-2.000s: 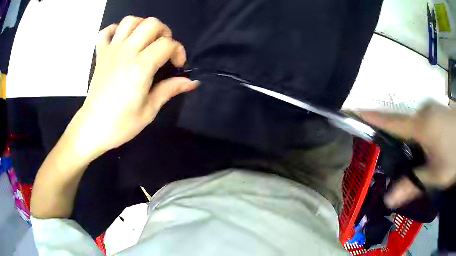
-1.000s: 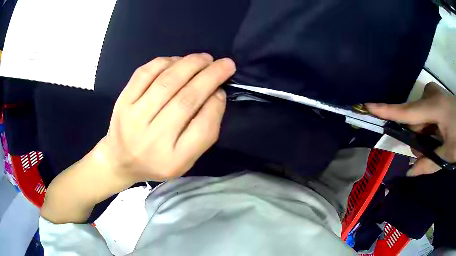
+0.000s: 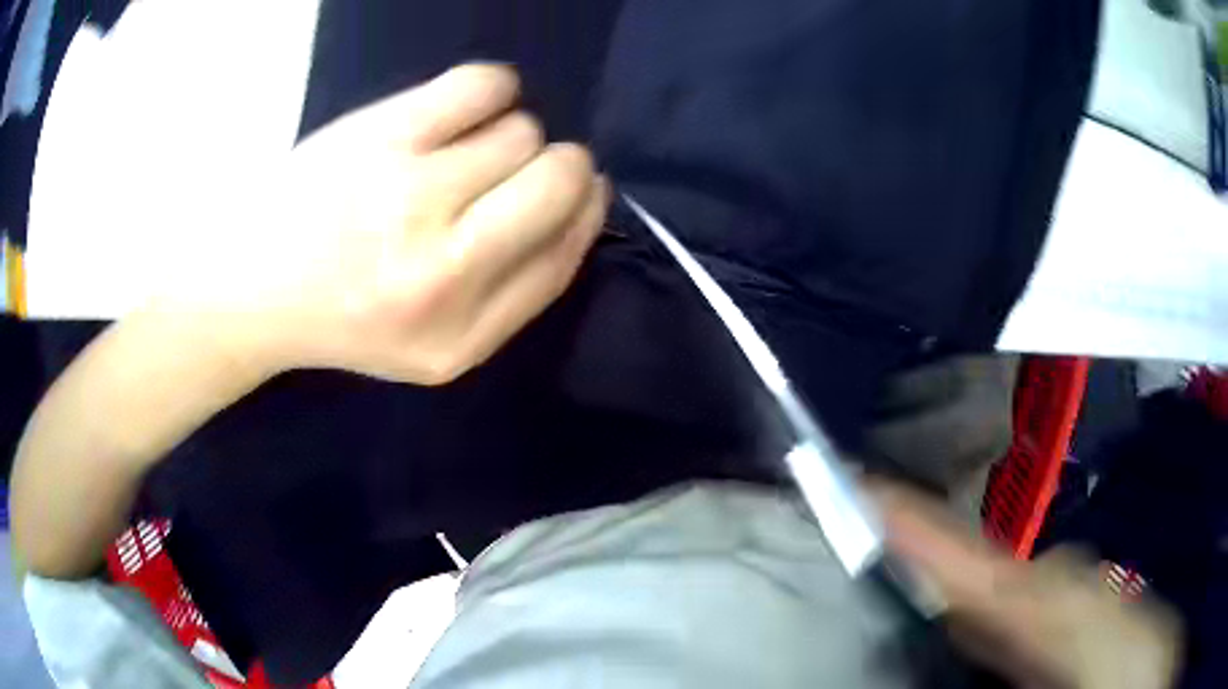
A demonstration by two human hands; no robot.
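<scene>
A dark navy-black garment panel (image 3: 862, 148) covers the middle of the table and hangs towards my lap. My left hand (image 3: 445, 229) has its fingers curled closed on the panel beside the end of a thin slit line. My right hand (image 3: 1024, 592) is blurred at the lower right and holds the fabric shears (image 3: 734, 323) by their dark handles. The long silver blades point up and left, their tip close to my left fingertips. Whether the tip touches the cloth cannot be told.
White table surface shows at the left (image 3: 162, 162) and right (image 3: 1145, 256). A red perforated basket (image 3: 1044, 451) with dark pieces stands at the lower right. Another red basket (image 3: 168, 592) is at the lower left. A light grey garment covers my lap.
The shears have swung down and closer to my body, now pointing steeply up-left. My right hand has moved down and left. My left hand has moved slightly up, its fingers more curled.
</scene>
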